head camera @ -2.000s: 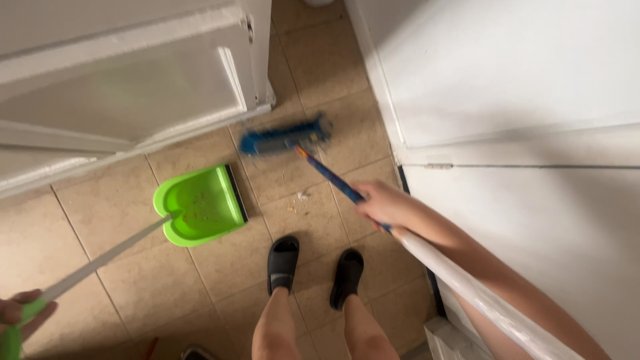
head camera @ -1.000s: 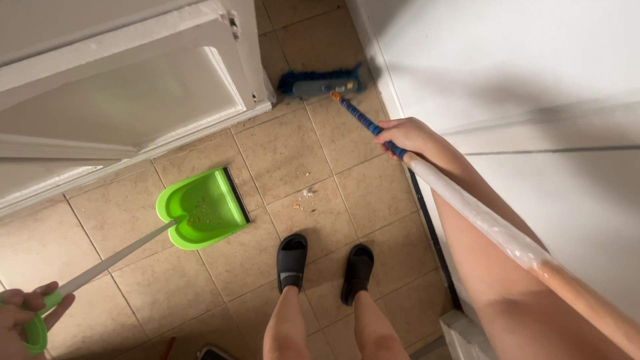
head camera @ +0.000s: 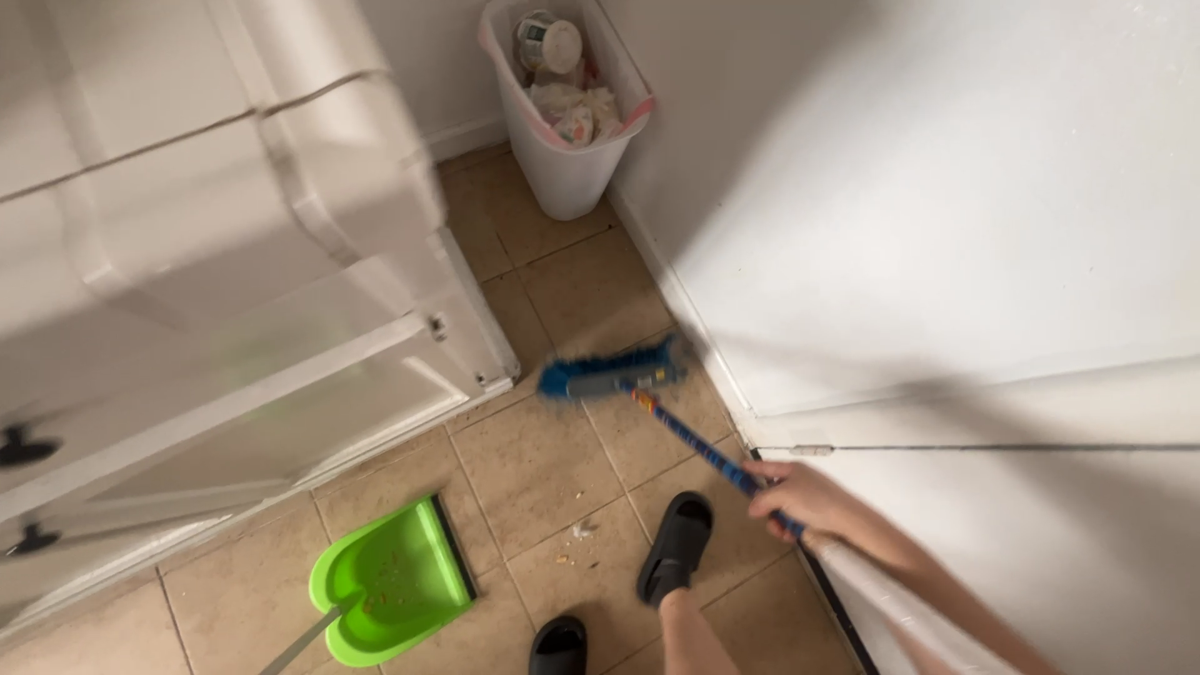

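Observation:
My right hand (head camera: 797,502) is closed around the blue-wrapped handle of a broom (head camera: 698,442). The broom's blue bristle head (head camera: 609,373) lies on the tiled floor between the cabinet corner and the wall, slightly blurred. A green dustpan (head camera: 398,583) with a dark front lip rests on the tiles at the lower left, with small crumbs in it. Its grey handle runs out of the bottom of the picture, and my left hand is out of view. Small bits of debris (head camera: 581,532) lie on the floor between the dustpan and my foot.
A white trash bin (head camera: 567,173) holding rubbish stands at the top against the wall. A white cabinet (head camera: 394,366) with dark knobs fills the left side. The white wall (head camera: 891,234) and its baseboard run along the right. My feet in black slides (head camera: 677,548) stand at the bottom.
The view has shifted up the floor, bringing the trash bin into full sight and taking my left hand out. My right foot has stepped forward. The broom head stays near the cabinet corner and wall.

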